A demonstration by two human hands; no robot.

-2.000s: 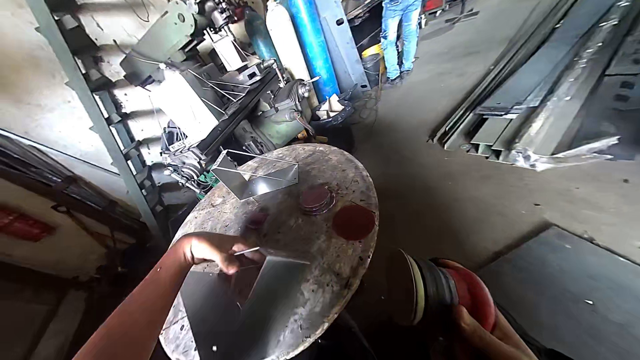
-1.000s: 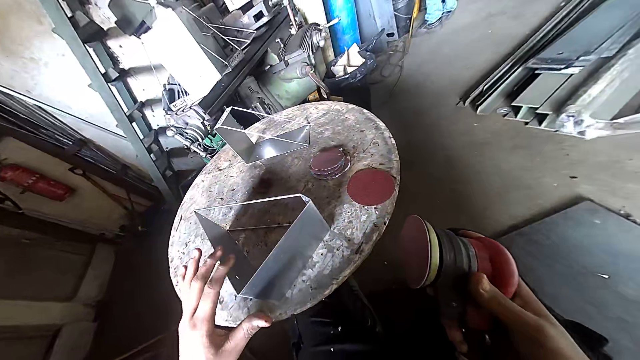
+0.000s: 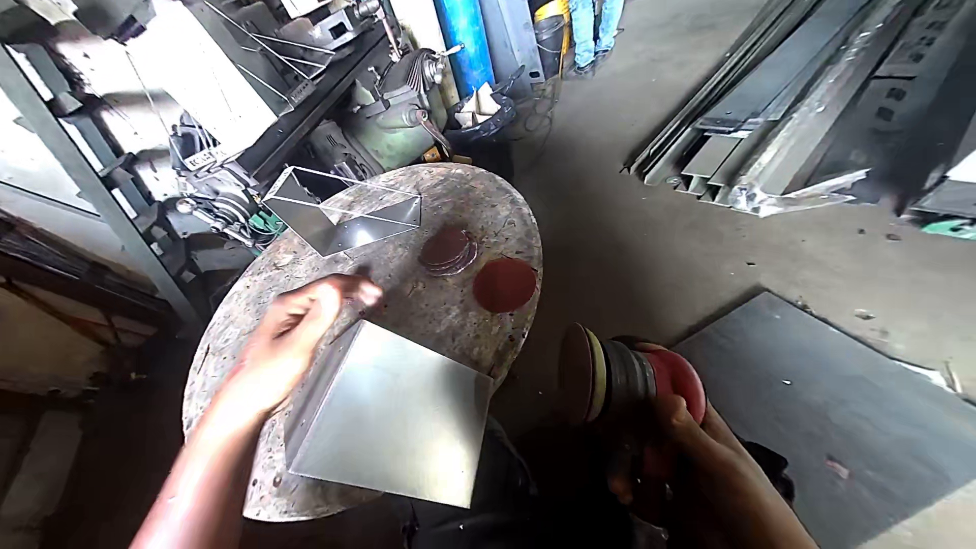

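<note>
My right hand (image 3: 679, 427) grips a red and black orbital sander (image 3: 648, 381), its round pad facing left, off the table's right side. Over the round, worn tabletop (image 3: 412, 305) is my left hand (image 3: 305, 320), blurred, just beyond a bent sheet-metal piece (image 3: 396, 412). Its fingers are partly curled; whether they touch the metal I cannot tell. One broad face of that piece points up at me, and its near corner overhangs the table edge. A second bent sheet-metal piece (image 3: 343, 221) stands at the far side. Nearby lie a small stack of sanding discs (image 3: 447, 250) and a single reddish sanding disc (image 3: 505, 285).
A greenish machine (image 3: 396, 114) and a bin with a black bag (image 3: 480, 114) stand behind the table. Metal profiles (image 3: 762, 137) are piled at the upper right, with a flat dark sheet (image 3: 831, 412) on the floor below. A person's legs (image 3: 595, 30) show at the top.
The near metal piece has been turned over, so a broad face is now up where its open side showed. My left hand has moved from its near left edge to beyond it. The sander remains in my right hand.
</note>
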